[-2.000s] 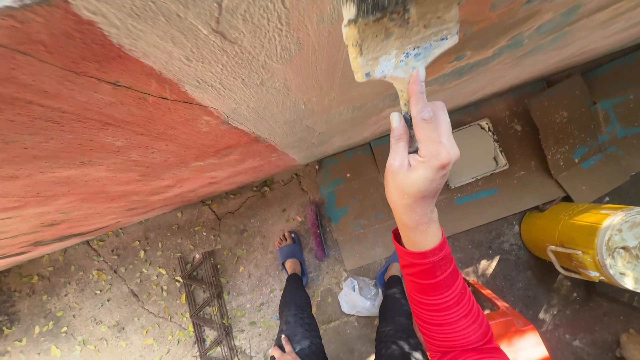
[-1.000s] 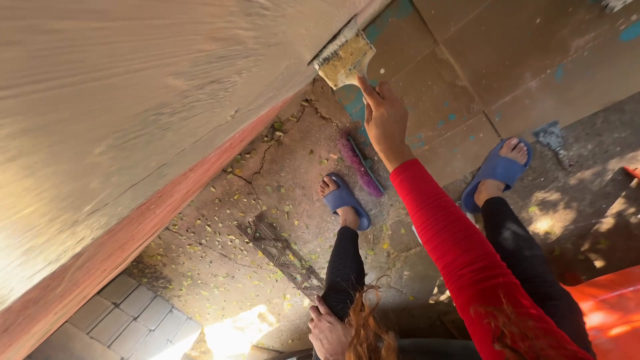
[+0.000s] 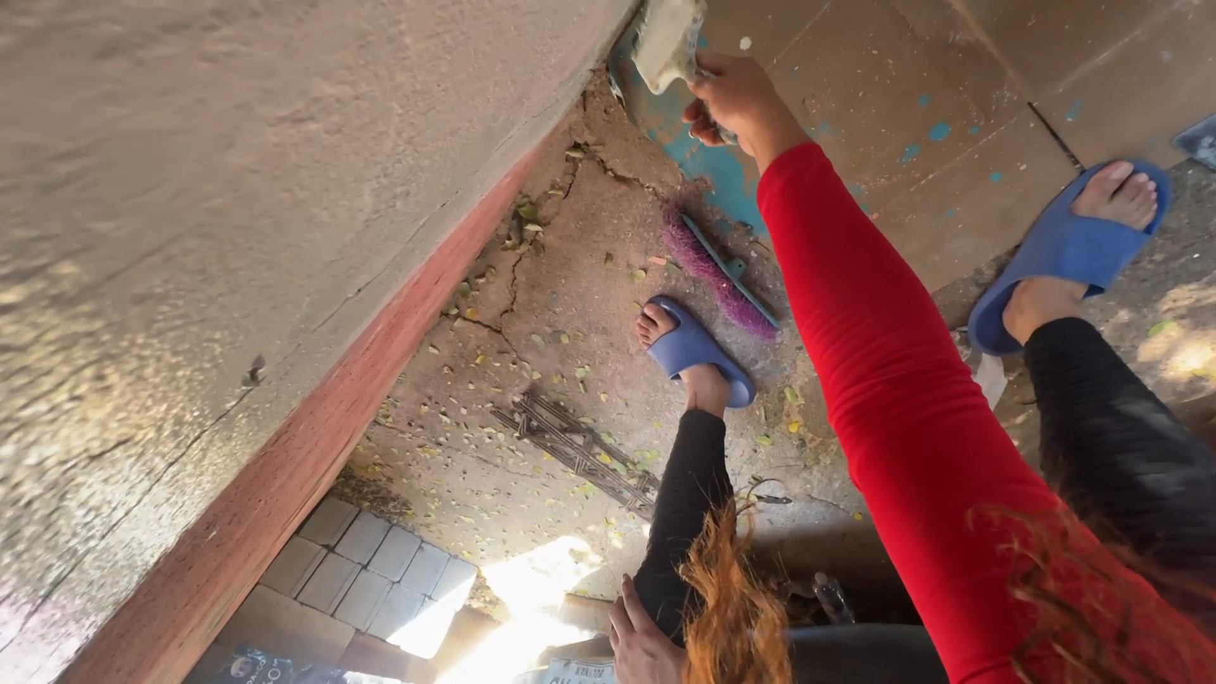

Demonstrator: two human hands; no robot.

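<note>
My right hand (image 3: 739,103), at the end of a red sleeve, grips the handle of a wide paintbrush (image 3: 668,43) at the top of the view. The brush is coated with pale paint, and its bristle end lies by the lower edge of the wall (image 3: 285,171), beside the paint-spotted cardboard (image 3: 883,123). How far the bristles touch the wall cannot be told. My left hand (image 3: 638,638) rests on my black-clad leg at the bottom of the view, holding nothing that shows, its fingers partly spread.
A purple-bristled broom head (image 3: 722,275) lies near my blue slipper (image 3: 701,350). A rusty metal lattice piece (image 3: 579,451) lies on cracked, leaf-strewn ground. Grey paving blocks (image 3: 361,560) are at lower left. A clear plastic bottle (image 3: 832,597) lies near my leg.
Two seconds ago the brush was against the wall face; it has since moved down to the wall's foot. The view has swung strongly. My right hand keeps its hold.
</note>
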